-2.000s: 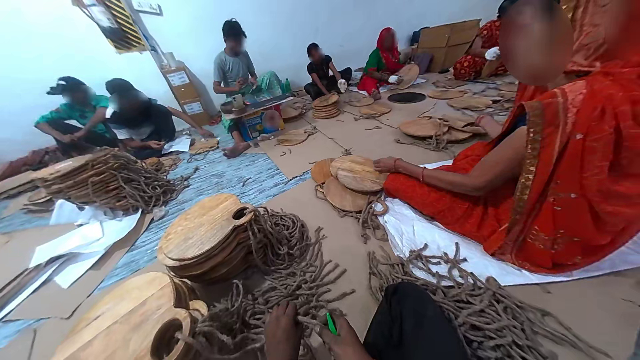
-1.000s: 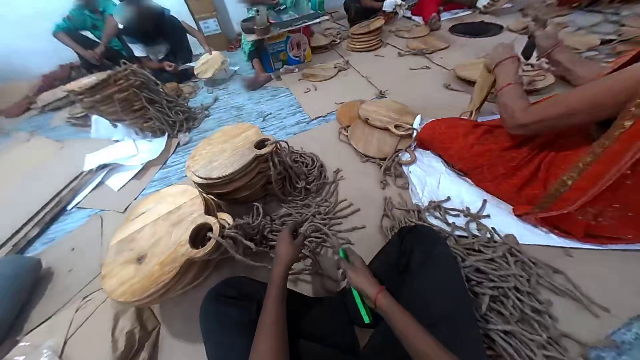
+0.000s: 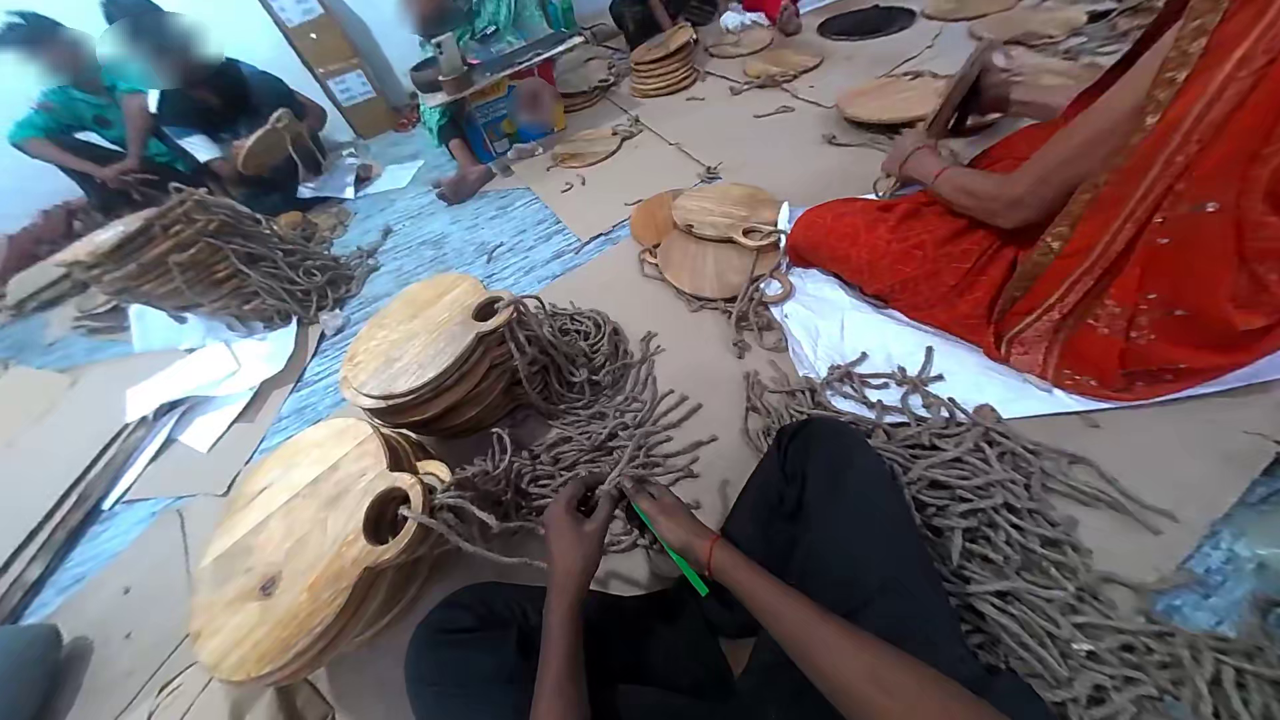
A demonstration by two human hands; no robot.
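My left hand (image 3: 580,515) and my right hand (image 3: 672,522) are close together above the grey-brown rope ends (image 3: 630,430), fingers bent around a rope end. A thin green tool (image 3: 675,555) lies in my right hand; its kind cannot be told. Left of my hands stands a stack of round wooden boards (image 3: 290,550) with ring handles, rope looped through the handle hole. Behind it stands a second stack of wooden boards (image 3: 420,340), whose ropes spread toward my hands.
A large heap of cut ropes (image 3: 1000,540) lies right of my knee. A person in red cloth (image 3: 1100,250) sits at the right on a white sheet (image 3: 900,340). More boards (image 3: 720,255) lie ahead; papers (image 3: 215,370), another roped stack (image 3: 200,260) and several people are farther off.
My hands have come closer together than one second ago, when they were apart. The neighbour's hands have moved lower over a board. The view has tilted down since the first frame.
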